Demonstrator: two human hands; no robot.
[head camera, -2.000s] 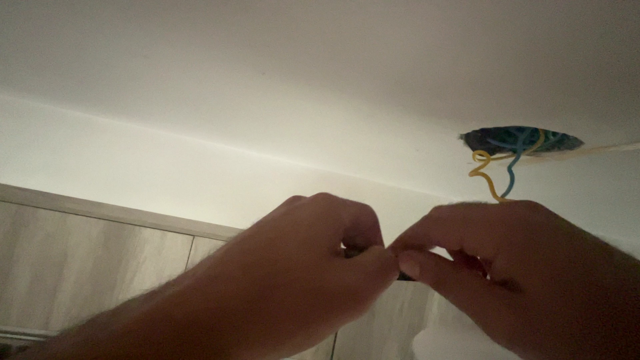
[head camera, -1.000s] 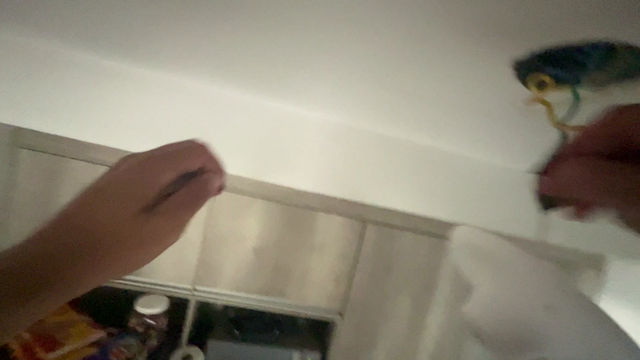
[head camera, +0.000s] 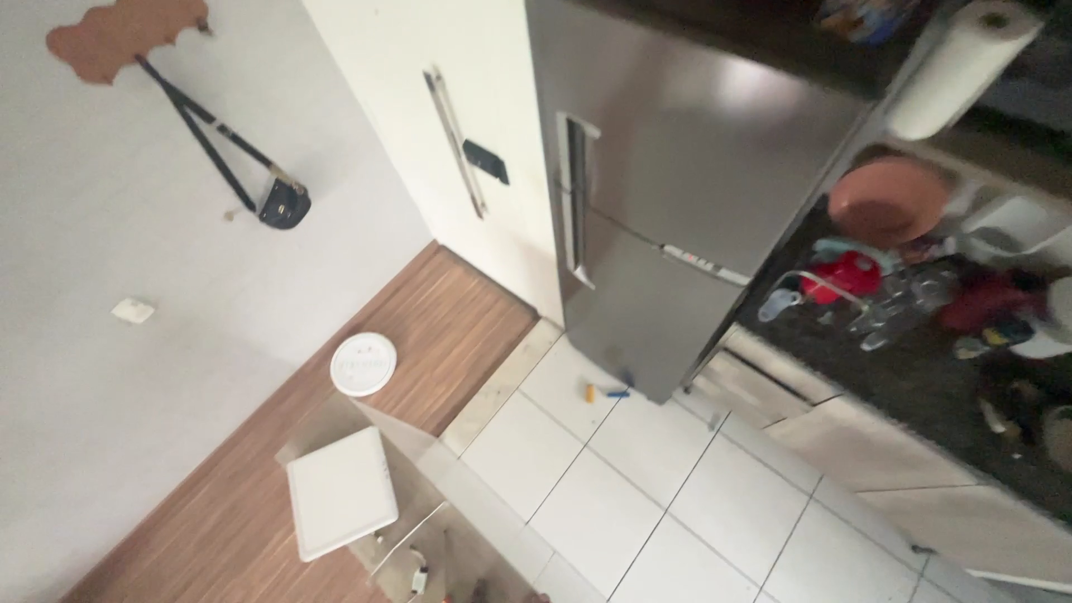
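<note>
Neither of my hands shows clearly in the head view; a small skin-toned or brown shape at the bottom edge is too cut off to identify. On the brown floor covering stand a square white panel (head camera: 343, 494) and, below it, a white cable (head camera: 409, 540) among small things. A round white lid (head camera: 363, 364) lies by the wall on the wood floor. A small yellow piece (head camera: 590, 394) and a blue piece (head camera: 618, 394) are on the white tiles near the refrigerator.
A steel refrigerator (head camera: 653, 193) stands beside a white cabinet door (head camera: 494, 251). At right, a dark countertop (head camera: 904, 402) holds a pink bowl (head camera: 889, 201), a red item (head camera: 842, 276) and dishes. A black bag (head camera: 285, 203) hangs on the left wall.
The view has swung from the ceiling hole with its wires down to the floor and kitchen. Both hands, seen raised earlier and then apart, have left clear view.
</note>
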